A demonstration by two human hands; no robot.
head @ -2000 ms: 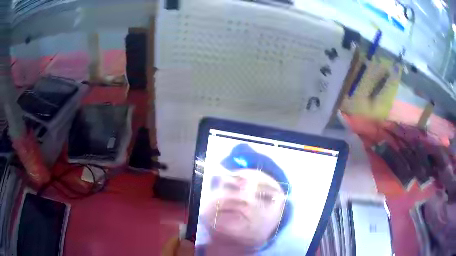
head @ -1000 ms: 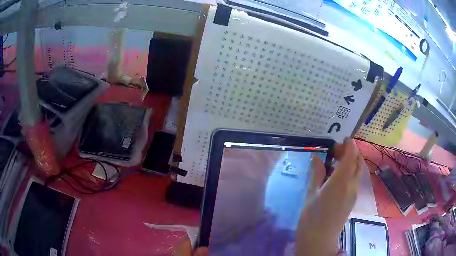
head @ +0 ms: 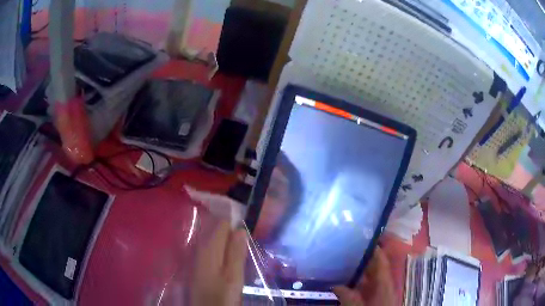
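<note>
A black-framed tablet (head: 337, 197) is held up, tilted, in front of the white test chart. Its screen is lit and shows a camera picture with part of a head at its left. My right hand (head: 373, 281) grips its lower right corner. My left hand (head: 221, 266) is blurred and cut off by the lower edge, beside the tablet's lower left. Clear, shiny film or sleeve (head: 258, 254) shows between my left hand and the tablet; whether my left hand holds it cannot be told.
The white test chart (head: 382, 57) stands behind. At left are a sleeved unit (head: 170, 113), another unit (head: 63, 233), a stack of sleeved units (head: 21, 185), a small black device (head: 225, 143), cables (head: 113, 173) and a wrapped post (head: 73, 128). Sleeved units, one lit (head: 460, 281), stand at right.
My right hand has moved from the tablet's upper right to its lower right corner. My left hand shows more, beside clear film. The view has shifted, and the tablet leans more.
</note>
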